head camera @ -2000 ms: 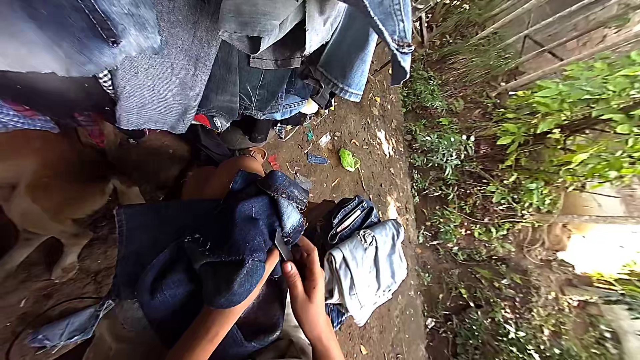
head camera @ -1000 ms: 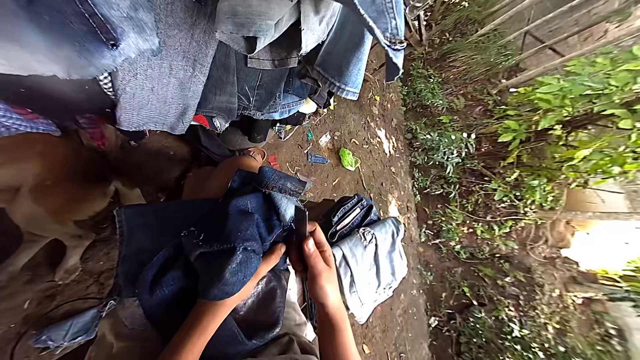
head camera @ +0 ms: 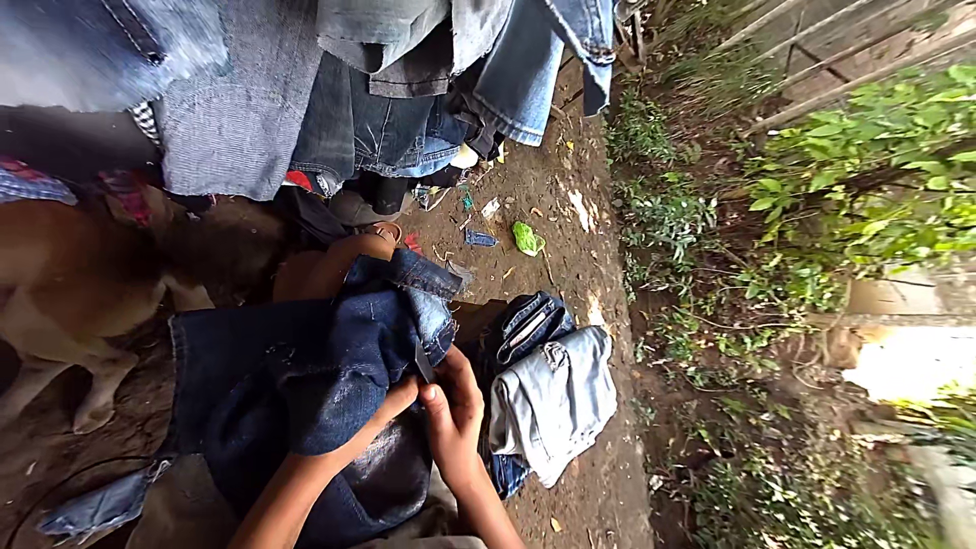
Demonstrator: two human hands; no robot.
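Note:
Dark blue denim trousers [head camera: 252, 366] lie bunched over the lap, their waistband [head camera: 425, 273] folded up at the top. My left hand [head camera: 400, 400] is closed on the denim, its fingers partly hidden by the cloth. In my right hand [head camera: 456, 400] is a thin dark blade [head camera: 424, 361], held between thumb and fingers, with its tip against the frayed, lighter edge of the denim. The handle is hidden by the hand.
Folded light jeans [head camera: 553, 404] and folded dark jeans [head camera: 534, 324] lie on the dirt at right. Denim garments [head camera: 236, 99] hang above. A brown animal [head camera: 69, 282] stands at left. A green scrap [head camera: 528, 239] lies on the ground beyond the lap.
My right hand, with the blade, has shifted slightly about the denim edge, and its fingers are now more spread than a second ago. The waistband piece has tilted a little.

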